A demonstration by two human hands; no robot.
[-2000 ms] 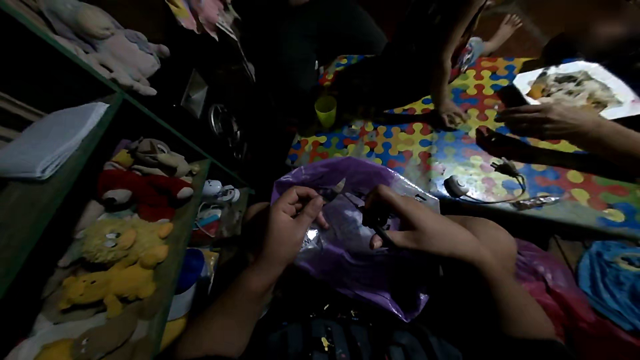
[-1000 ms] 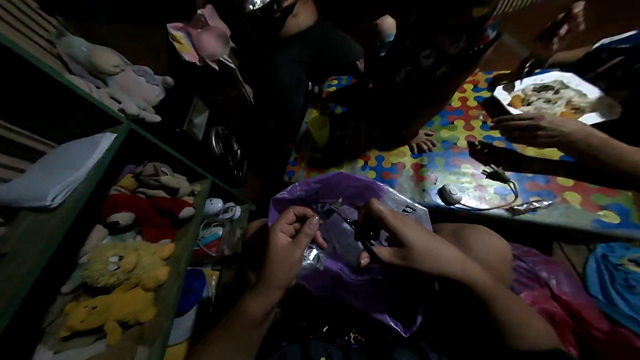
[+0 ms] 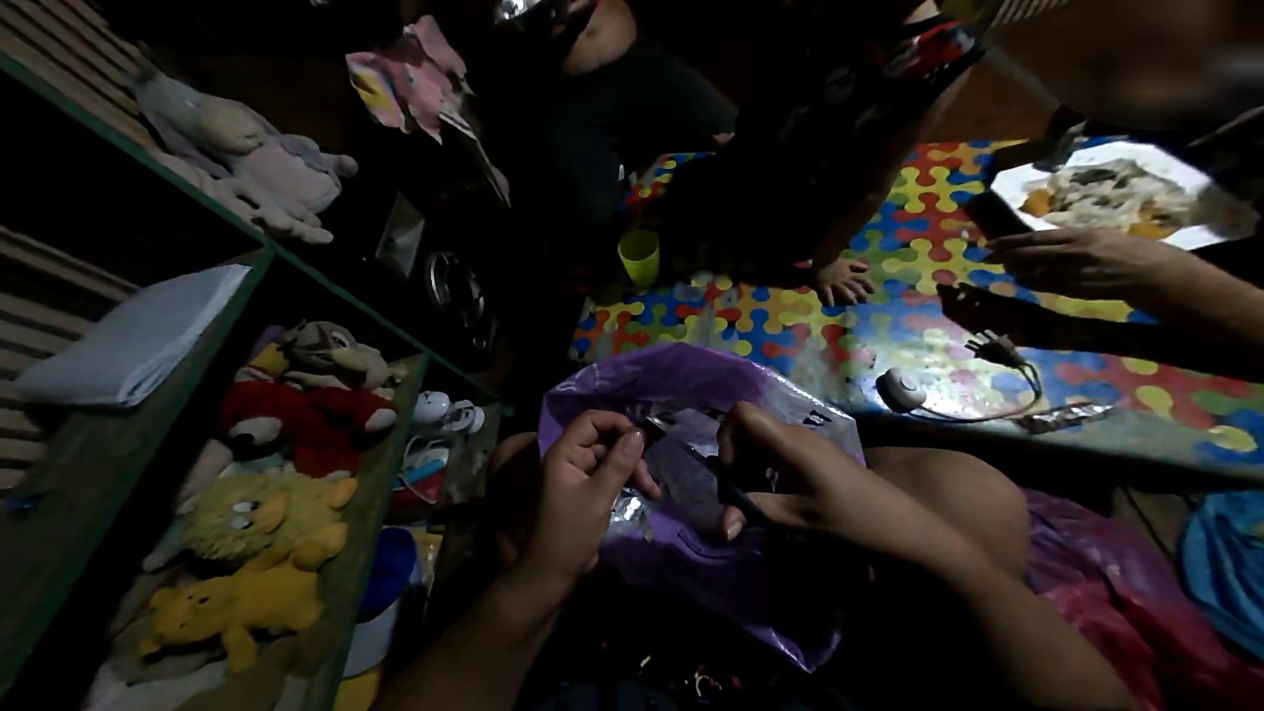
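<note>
A purple plastic bag [image 3: 691,365] lies spread open between my knees, with small dark and shiny scraps in it. Over its left part is my left hand [image 3: 588,484], thumb and forefinger pinched together; whatever they pinch is too small to make out. My right hand [image 3: 790,474] is over the bag's right part, its fingers curled round a dark, slim tool, possibly scissors, whose tip points toward my left fingertips. A crumpled silvery piece [image 3: 630,508] shows just below my left fingers.
A table with a puzzle-pattern cover [image 3: 770,316] holds a yellow-green cup [image 3: 640,259], a corded plug [image 3: 997,348] and a small wrapper [image 3: 1066,417]. One person's hand [image 3: 842,281] rests there; another's [image 3: 1096,262] is beside a plate of food [image 3: 1116,193]. Left, shelves [image 3: 395,474] hold stuffed toys [image 3: 257,513].
The other person's arm over the table has shifted, and the plate at right has moved a little. My two hands stay over the bag in nearly the same pose.
</note>
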